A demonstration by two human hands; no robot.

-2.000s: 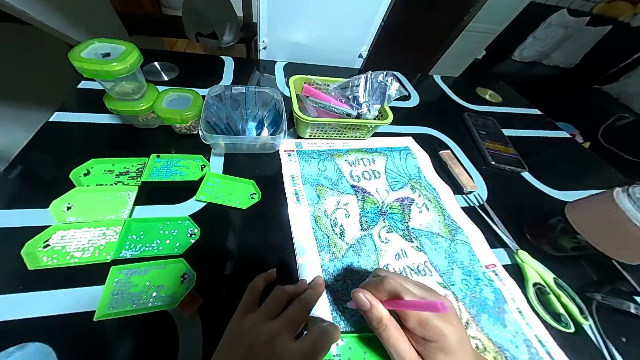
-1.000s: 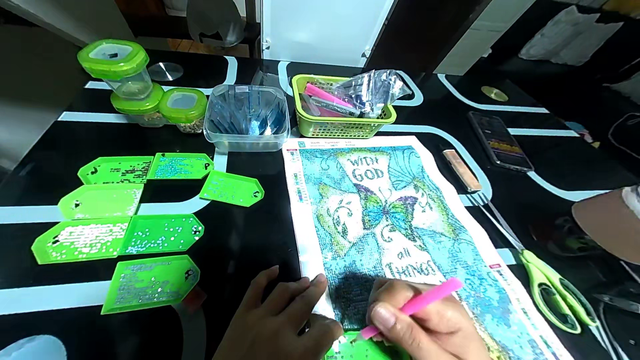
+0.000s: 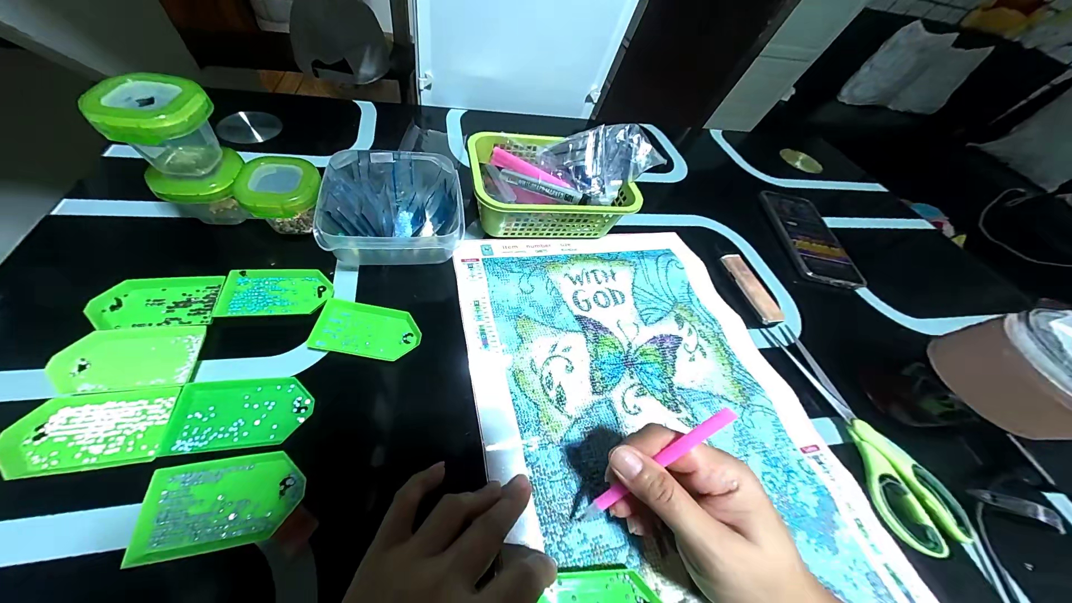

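Observation:
A diamond painting canvas (image 3: 578, 435) with a butterfly and lettering lies flat on the black table. My right hand (image 3: 703, 502) grips a pink applicator pen (image 3: 691, 448), its tip low over the blue lower part of the canvas. My left hand (image 3: 461, 536) rests at the canvas's left edge, fingers slightly bent; whether it holds anything cannot be told. Beside it, a green bead tray (image 3: 599, 586) shows partly at the bottom edge, on the canvas. Several more green trays with beads, among them one with silvery beads (image 3: 218, 507) and a small one (image 3: 364, 329), lie at the left.
Behind the canvas stand a clear plastic container (image 3: 389, 251) of small packets and a green basket (image 3: 553, 222) with pens. Green-lidded containers (image 3: 146, 105) are at the back left. Right of the canvas lie a smartphone (image 3: 812, 239), a tan block-like item (image 3: 752, 289) and green-handled scissors (image 3: 909, 486).
From the green tray at the bottom, where it was one second ago, the pen in my right hand has moved up over the canvas. My left hand has stayed at the canvas's left edge.

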